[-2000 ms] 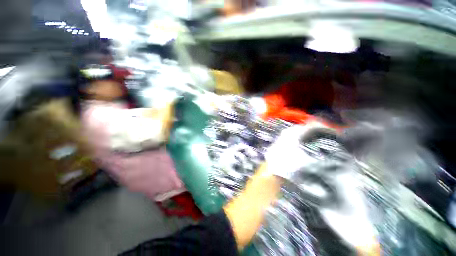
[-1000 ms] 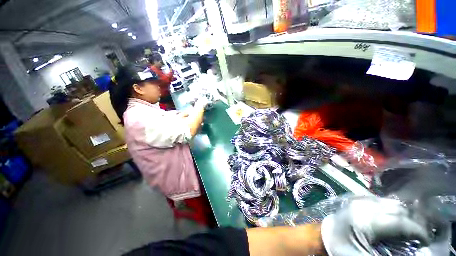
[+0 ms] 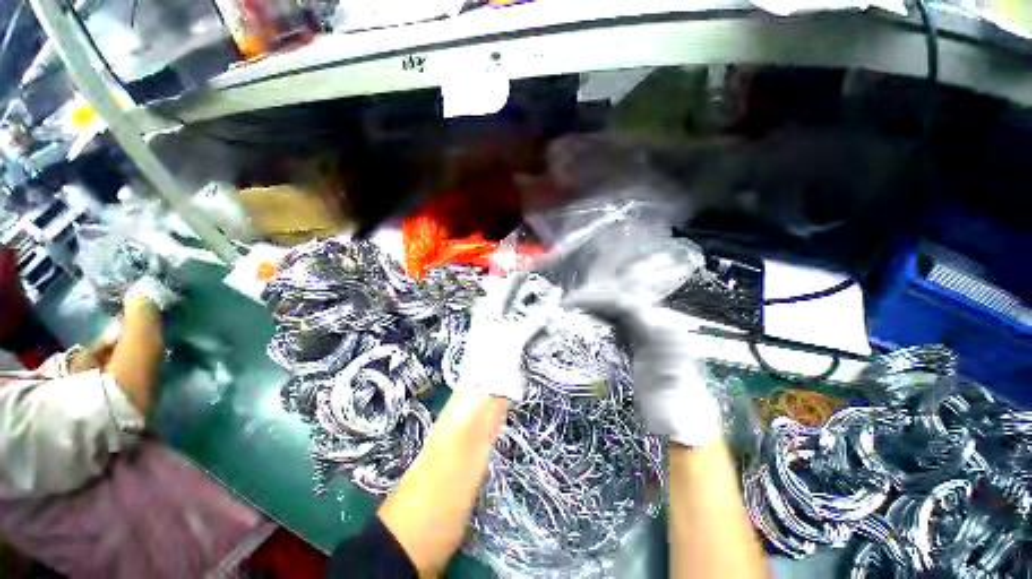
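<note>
A loose heap of thin silver wire rings (image 3: 577, 475) lies in front of me, on clear plastic. My left hand (image 3: 498, 345), in a white glove, is at the heap's upper left, with its fingers curled round some silver wire rings. My right hand (image 3: 668, 368), gloved and blurred, is at the heap's upper right, beside a crumpled clear plastic bag (image 3: 645, 255); its fingers are partly hidden and I cannot tell what it holds. Neat ring bundles (image 3: 368, 396) are piled left of the heap, and more ring bundles (image 3: 826, 475) lie on the right.
A coworker's arm (image 3: 136, 351) and gloved hand are at the left. Red-orange netting (image 3: 436, 247) and a brown box (image 3: 289, 215) lie behind. A black cable (image 3: 792, 368), orange-yellow bands (image 3: 798, 405) and a blue bin (image 3: 962, 317) are at the right. A metal shelf (image 3: 543, 62) spans above.
The view has swung right, bringing the heap, right-hand bundles and blue bin into sight. Both my hands now show over the heap; the coworker is now at the left edge.
</note>
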